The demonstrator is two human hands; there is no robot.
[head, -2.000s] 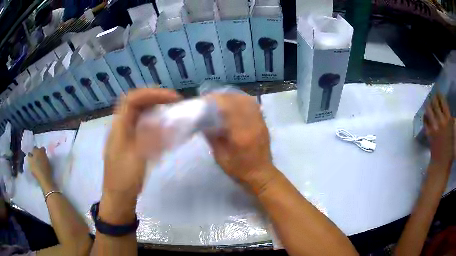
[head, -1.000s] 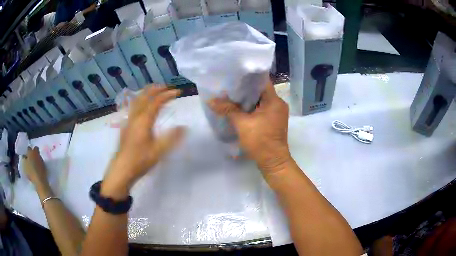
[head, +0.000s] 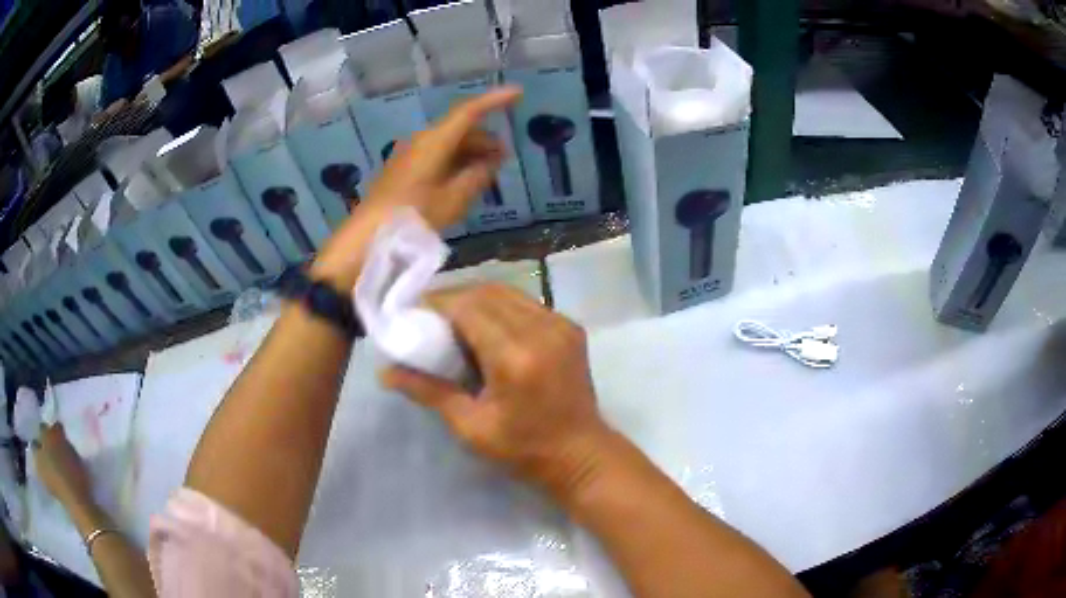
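My right hand grips a bagged appliance near the middle of the view. Its milky white bag end is folded and points up toward my left forearm. The appliance itself is hidden by the bag and my fingers. My left hand is raised with fingers apart in front of the row of retail boxes, holding nothing visible. An open retail box stands upright right of centre, with white material inside its mouth. A coiled white charging cable lies on the white table covering, in front of that box.
The box row curves along the bench's far edge to the left. Another retail box stands at the far right. Another person's hand is at the far left. A crinkled clear bag lies beside my left forearm.
My left hand has moved up and forward to the box row. My right hand has tilted the bagged appliance and brought it left and lower. The view has shifted slightly.
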